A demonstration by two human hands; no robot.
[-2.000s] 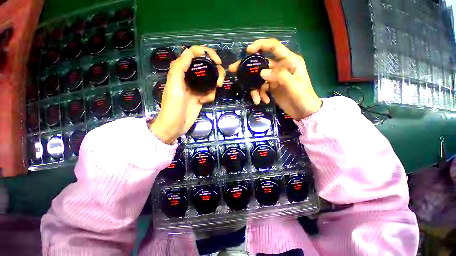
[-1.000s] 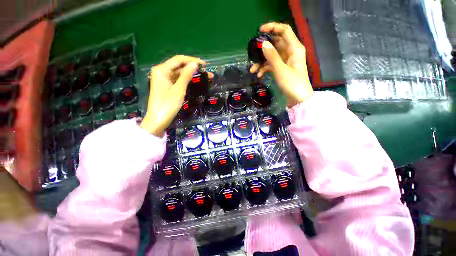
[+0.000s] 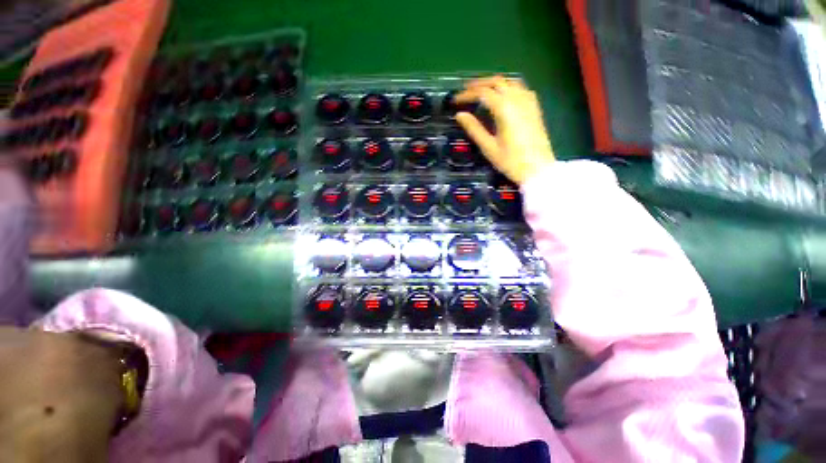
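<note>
The clear blister tray [image 3: 426, 343] lies before me with rows of black round display units [image 3: 423, 305] showing red text. Glare whitens several in the fourth row; that row's right-end pocket looks white and I cannot tell its content. My right hand [image 3: 494, 118] is at the top row's right part, thumb and fingers around a display unit [image 3: 460, 102] at pocket level. The hand hides the top right corner. My left sleeve is bent at the lower left; a blurred brown shape beside it may be my left hand [image 3: 54, 389], with no fingers distinguishable.
A second filled blister tray [image 3: 222, 136] lies at left, beside a red-orange tray [image 3: 136, 118] with dark discs. A dark grey sheet [image 3: 620, 81] with a red-orange edge and empty blister trays [image 3: 725, 108] are at upper right. A blurred purplish shape is at the left edge.
My left hand has left the tray and its sleeve is now at the lower left. My right hand has lowered its unit to the top row. More top-row units now show. The view has shifted.
</note>
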